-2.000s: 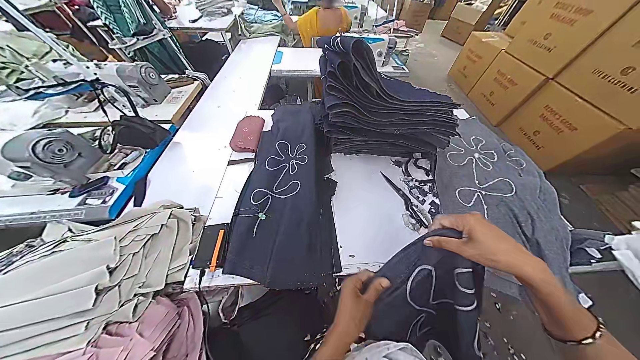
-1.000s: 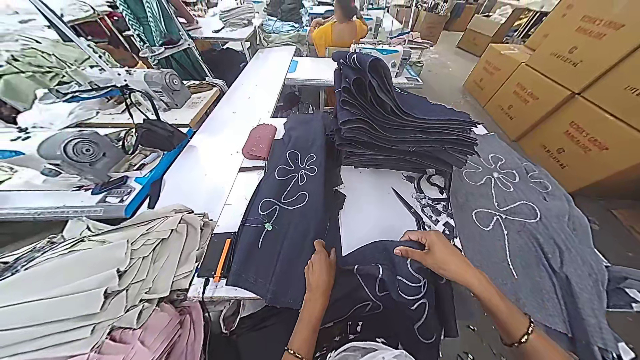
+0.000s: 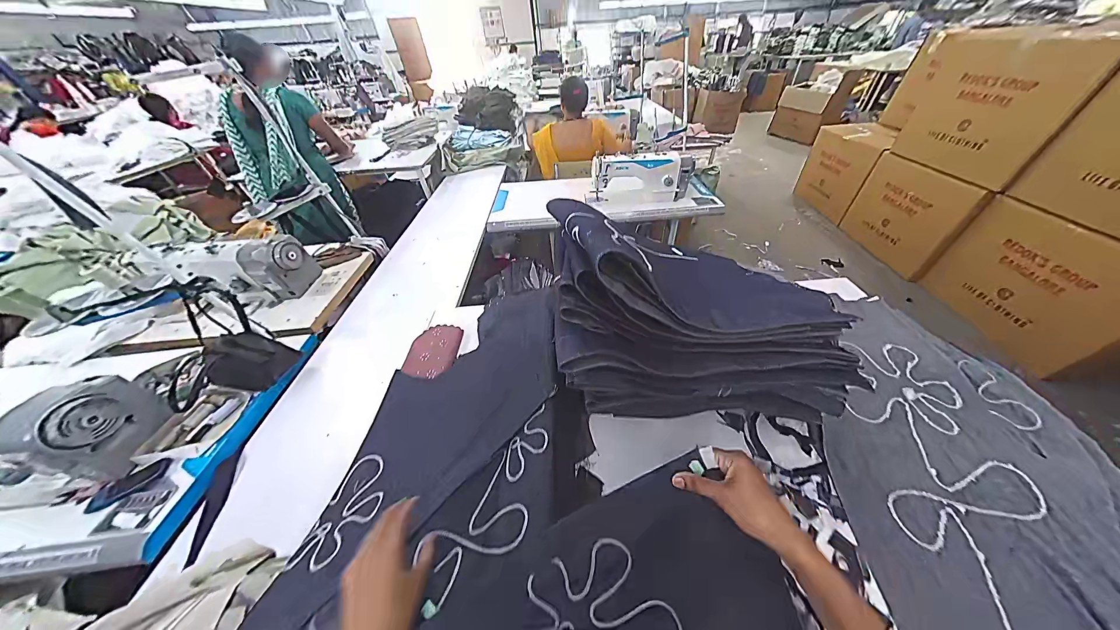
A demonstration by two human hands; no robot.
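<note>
A dark navy fabric panel point(image 3: 647, 542) with white flower cording spreads at the near edge. My right hand point(image 3: 739, 490) pinches its upper corner, where a small pale green tag shows. My left hand point(image 3: 385, 573), blurred, hovers with fingers apart over other dark corded panels point(image 3: 477, 385) on the left. Beyond my hands stands a thick folded stack of dark panels point(image 3: 700, 350). At the right lies a grey panel point(image 3: 954, 472) with white flower cording. A dusty pink patterned item point(image 3: 433, 352) rests beside the dark panels.
Grey sewing machines point(image 3: 254, 267) stand on tables at the left. A white sewing machine point(image 3: 643, 178) is ahead, with a person in yellow point(image 3: 573, 140) beyond. Another person in green point(image 3: 284, 149) stands farther left. Cardboard boxes point(image 3: 989, 105) are piled at the right. Pale folded cloth point(image 3: 210, 586) lies lower left.
The corded panel at the near edge is spread wider, and my left hand has come off the cloth. Another dark panel now overlaps the left one. The view has tilted up.
</note>
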